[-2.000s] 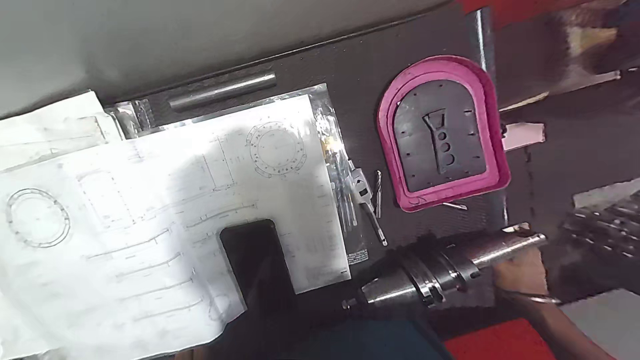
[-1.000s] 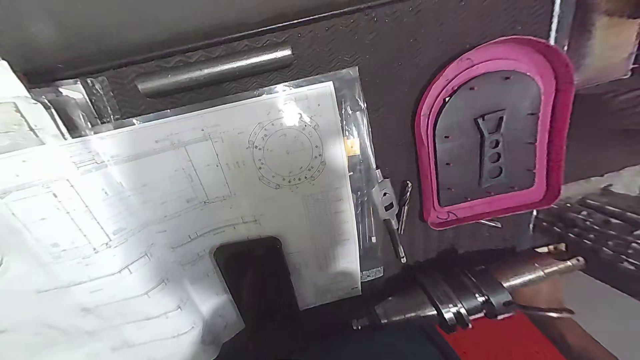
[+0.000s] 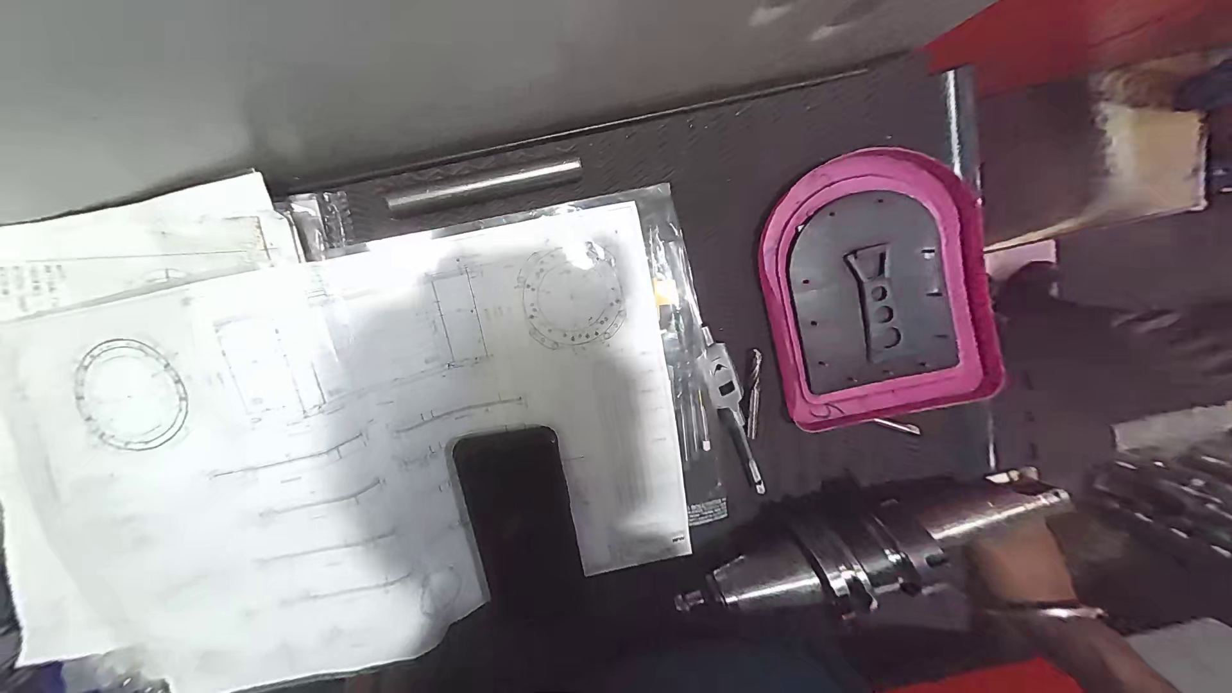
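Observation:
A metal tool holder with a tapered shank (image 3: 828, 563) and an insert-tipped cutter lies at the lower right. My right hand (image 3: 1025, 568), with a thin band at the wrist, is partly hidden behind the cutter end; whether its fingers grip is not clear. My left hand is out of view. A dark phone (image 3: 520, 520) rests on printed technical drawings (image 3: 356, 510), which lie partly over a clear plastic sleeve (image 3: 717, 491). Beside the sleeve are a small grey-white tool with a metal shaft (image 3: 724, 380) and a drill bit (image 3: 755, 395). A pink arch-shaped tray (image 3: 780, 318) holds a dark plate.
A round metal bar (image 3: 486, 186) lies behind the drawings on the dark textured mat (image 3: 712, 154). Several drill bits or cutters (image 3: 1169, 500) are at the right, beyond the metal edge strip (image 3: 955, 125). A red surface (image 3: 1011, 679) shows at the bottom.
The view has shifted, bringing more of the grey surface at the top back into sight than one second ago. The tool holder, phone and tray keep roughly their arrangement.

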